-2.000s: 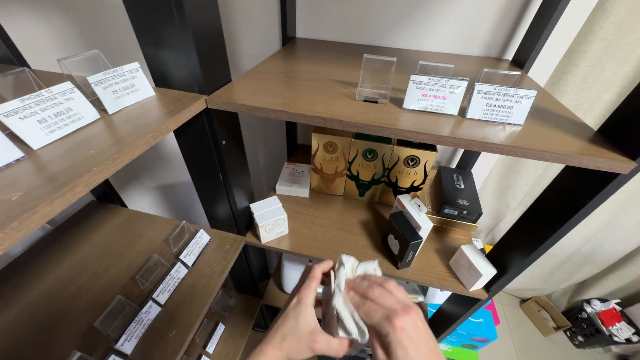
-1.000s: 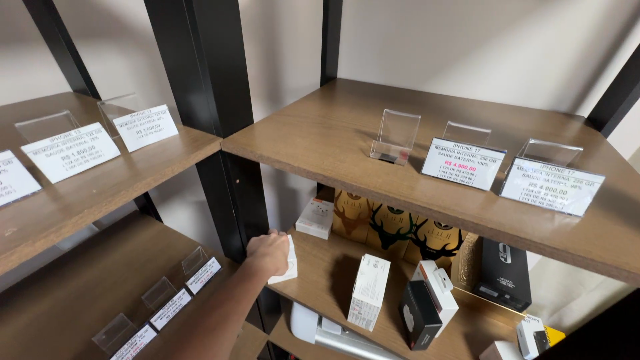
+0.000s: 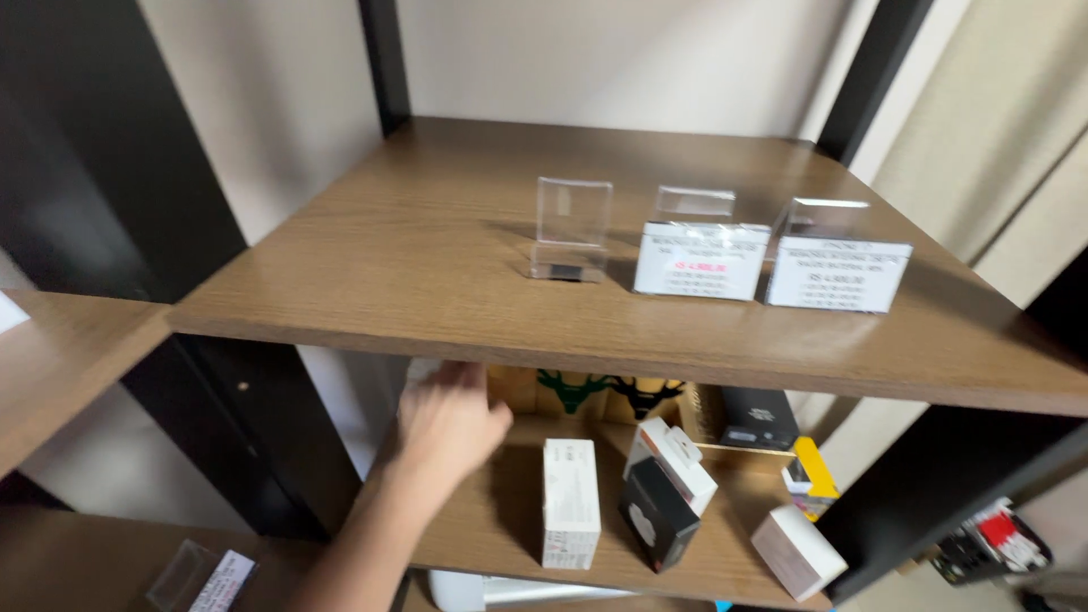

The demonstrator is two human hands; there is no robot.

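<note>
My left hand (image 3: pixel 450 416) reaches in over the back left of the lower wooden shelf (image 3: pixel 501 540), under the front edge of the upper shelf. Its fingers are blurred and lie against or just in front of a small white box (image 3: pixel 422 370); whether they grip it, or hold a cloth, I cannot tell. Gold boxes with deer-head designs (image 3: pixel 574 391) stand just right of the hand. Nearer the front are an upright white box (image 3: pixel 571 501), a black box (image 3: pixel 659 514) and a white box leaning by it (image 3: pixel 671 463). My right hand is out of view.
The upper shelf (image 3: pixel 408 246) carries a clear acrylic stand (image 3: pixel 571 225) and price cards (image 3: pixel 701 262) on stands. A black box (image 3: pixel 759 416) and a white box (image 3: pixel 799 551) are at the lower right. Black posts (image 3: pixel 246 425) flank the shelves.
Two seconds ago both hands held a white cloth; the right hand has since left view. My left hand has moved from the lower shelf's front left corner, where it held the cloth, deeper in.
</note>
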